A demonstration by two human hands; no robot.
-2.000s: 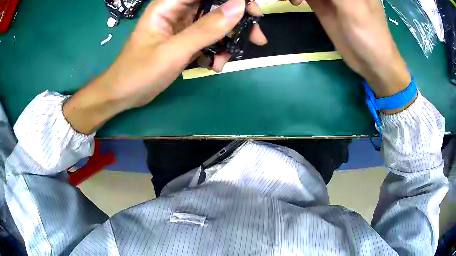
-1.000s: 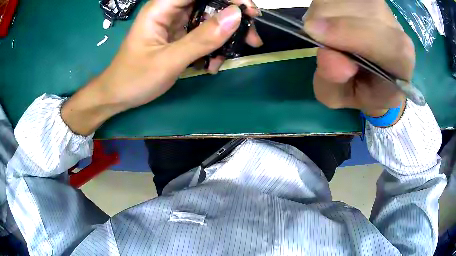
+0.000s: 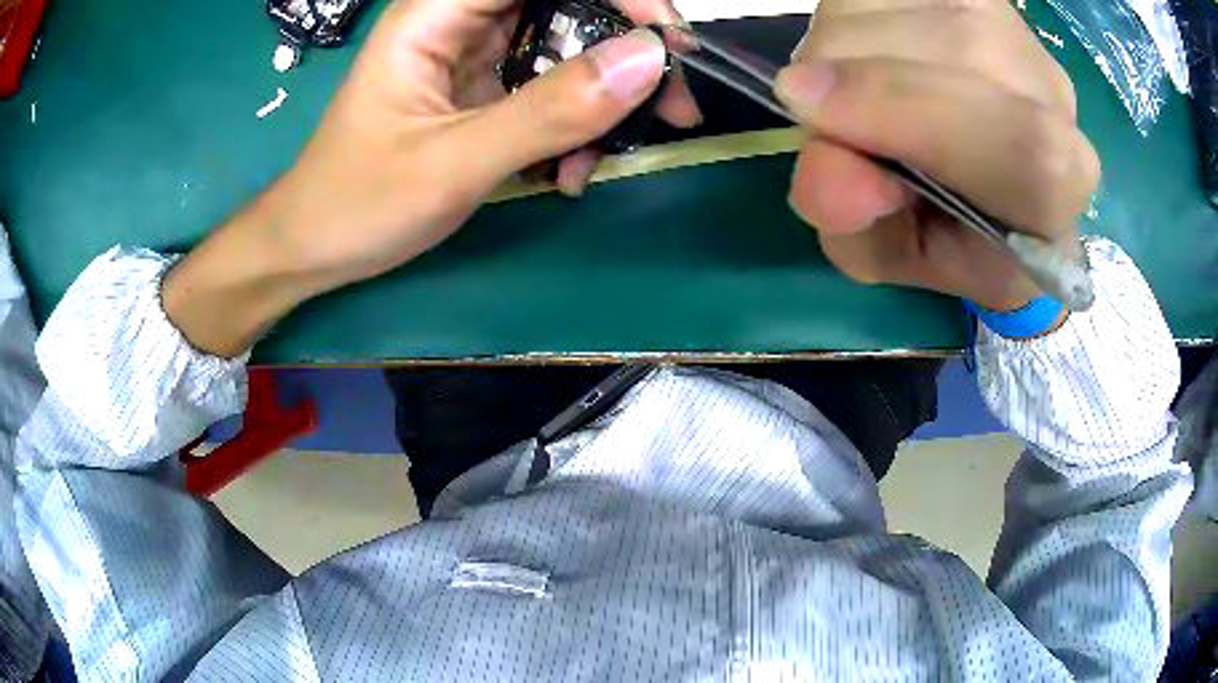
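Observation:
My left hand [image 3: 441,160] holds a black device housing [image 3: 550,43] with silvery parts inside, near the top edge of the view. The thumb lies across its front and hides part of it. My right hand [image 3: 942,147] grips slim grey metal tweezers [image 3: 741,70], which slant up and left. Their front end is over the right side of the housing, by my left thumb; whether the tips touch it I cannot tell. A black carrier strip [image 3: 735,107] with a pale yellow edge [image 3: 721,148] lies beneath on the mat.
A second black housing [image 3: 315,19] lies at the upper left of the green mat [image 3: 601,267]. A white sliver [image 3: 271,104] lies below it. A red bin [image 3: 16,43] is at the far left. A clear bag [image 3: 1115,60] and a black object [image 3: 1198,80] are at the upper right.
My right hand has come back from the top edge with tweezers, then moved slightly left with them towards the housing. My left hand still holds the housing, now tilted a little differently.

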